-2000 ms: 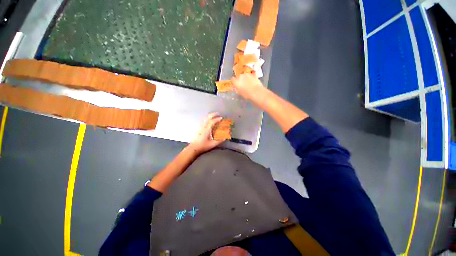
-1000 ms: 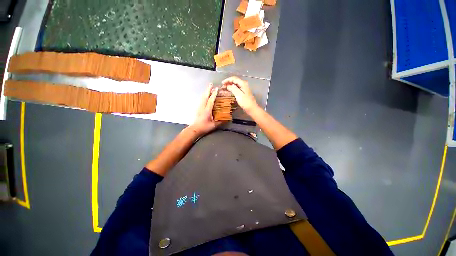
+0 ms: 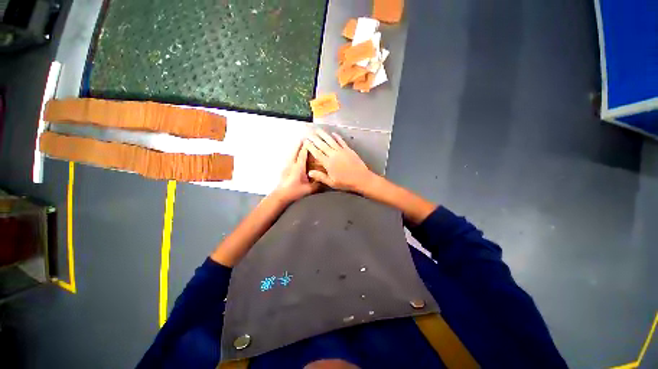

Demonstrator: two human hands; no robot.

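A handful stack of orange-brown cut pieces (image 3: 313,165) is between my hands at the front edge of the ledge, mostly hidden by them. My left hand (image 3: 296,173) holds its left side. My right hand (image 3: 338,163) lies over its top and right side, fingers together. One loose orange piece (image 3: 325,105) lies near the corner of the green bed. A loose pile of orange and white pieces (image 3: 358,58) lies on the right ledge. Two long rows, the upper (image 3: 137,117) and the lower (image 3: 137,156), lie on the front ledge at left.
The green textured bed (image 3: 209,54) is behind the front ledge (image 3: 263,155). An orange band end (image 3: 388,10) shows at the top of the right ledge. A blue-panelled unit (image 3: 635,58) stands at far right. A metal-framed item (image 3: 29,241) is on the floor at left.
My right hand has come from the loose pile to the stack and now covers it. The dark bar seen beside the stack before is no longer visible. The view has shifted.
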